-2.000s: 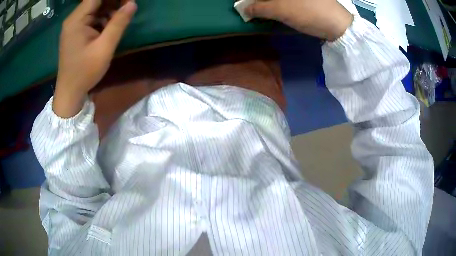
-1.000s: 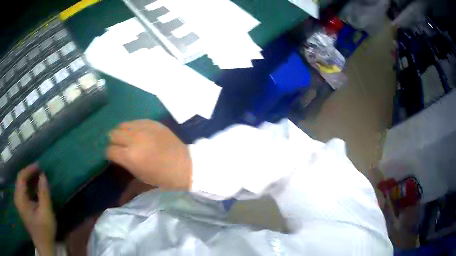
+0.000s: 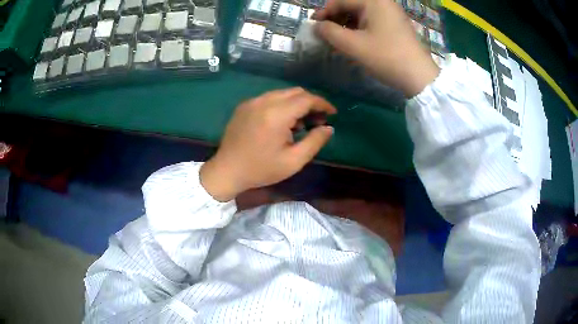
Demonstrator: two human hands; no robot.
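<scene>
My right hand [image 3: 380, 47] is over the right-hand blister tray [image 3: 279, 63]. Its thumb and fingertips pinch the edge of a whitish pouch cell [image 3: 307, 37] at a pocket in the tray's front row; the cell is blurred and partly hidden by the fingers. My left hand [image 3: 263, 139] is in front of that tray, above the mat's front part. Its thumb and index finger are apart, with a dark gap between them and no part visible there.
Another blister tray [image 3: 127, 68] with rows of cells lies at left on the green mat [image 3: 127, 104]. White sheets with grey stepped pieces [image 3: 532, 114] lie at right, partly behind my right sleeve. A yellow edge line [image 3: 507, 41] runs behind them.
The view has swung back from the sheets at right to the trays. My right hand has moved from the mat's front area onto the tray. My left hand is now near the middle.
</scene>
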